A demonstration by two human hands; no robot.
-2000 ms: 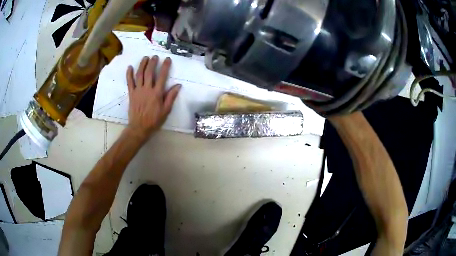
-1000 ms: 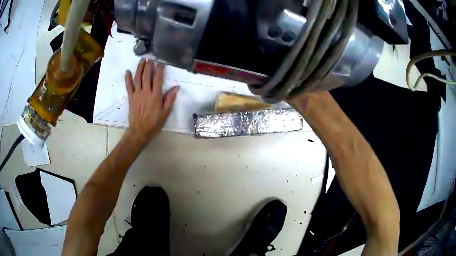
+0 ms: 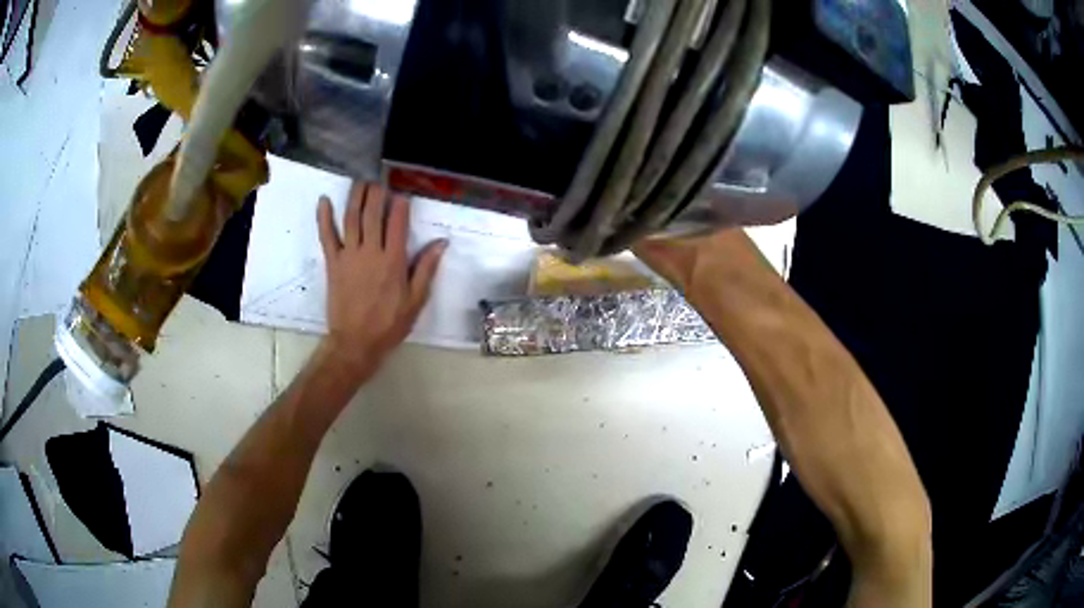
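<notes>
The cloth cutting machine [image 3: 499, 101] fills the top middle, its silver-and-black motor wrapped in coiled cord. My left hand [image 3: 375, 279] lies flat on the white paper pattern [image 3: 285, 255], fingers apart, tips close to the motor's lower left edge. My right forearm reaches up to the motor; only the wrist edge of my right hand [image 3: 684, 252] shows, and its fingers are hidden behind the motor. A silver wrapped bar weight [image 3: 594, 324] lies on the pattern's near edge, right of my left hand. A tan block [image 3: 583, 276] lies just behind it, partly covered by the motor.
An amber plug and socket [image 3: 155, 249] with a white cap hangs at left, near the camera. Black fabric [image 3: 915, 344] spreads at right. Cut pieces [image 3: 89, 481] lie lower left. Black shoes [image 3: 380, 534] stand on the cream surface [image 3: 523, 439]. A pale cable [image 3: 1016, 208] loops at right.
The machine has moved left across the view, and my right forearm has moved left with it. My left hand stays flat on the pattern; the whole scene sits slightly lower in view.
</notes>
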